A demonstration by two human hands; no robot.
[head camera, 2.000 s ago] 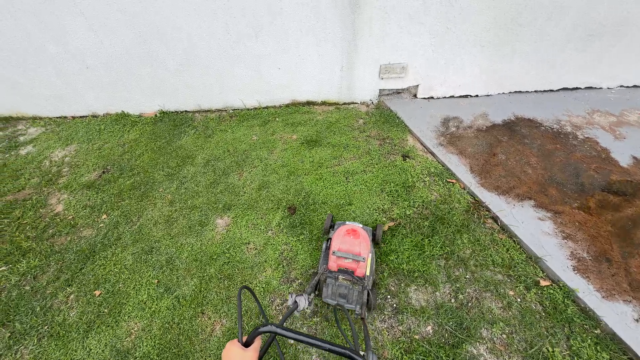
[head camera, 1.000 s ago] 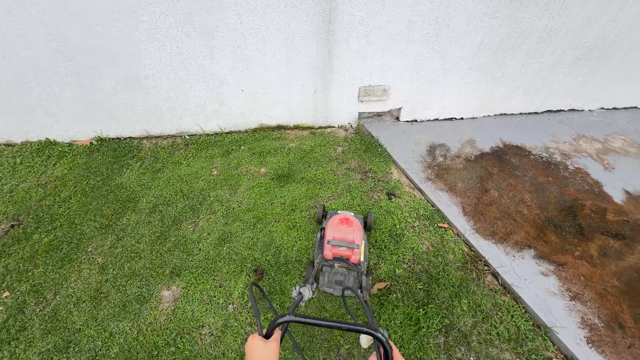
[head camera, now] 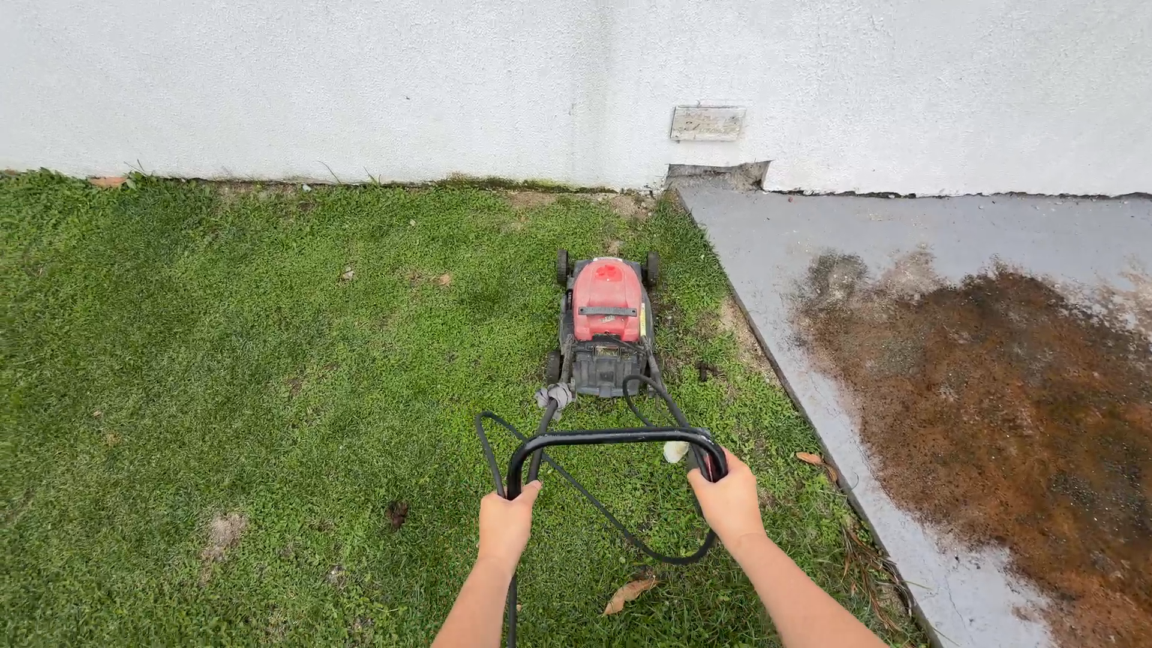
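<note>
A red and black lawn mower (head camera: 608,315) stands on the grass, its front toward the white wall. My left hand (head camera: 507,525) grips the left side of its black tubular handle (head camera: 612,437). On the right side of the handle, my right hand (head camera: 727,498) is closed around the tube near the switch area, which the hand partly hides. A black power cable (head camera: 598,508) hangs in a loop below and between the hands. A grey cloth-like wrap (head camera: 553,396) is tied around the left handle tube.
The white textured wall (head camera: 360,90) crosses the top, with a small plate (head camera: 707,123) above a broken gap. At right, a grey concrete slab (head camera: 765,234) carries a large brown stain (head camera: 990,396). Dry leaves (head camera: 630,594) lie on the grass near the slab's edge.
The mower has moved forward, closer to the wall and alongside the slab. Both hands now show on the handle; two seconds ago only the left one was in view.
</note>
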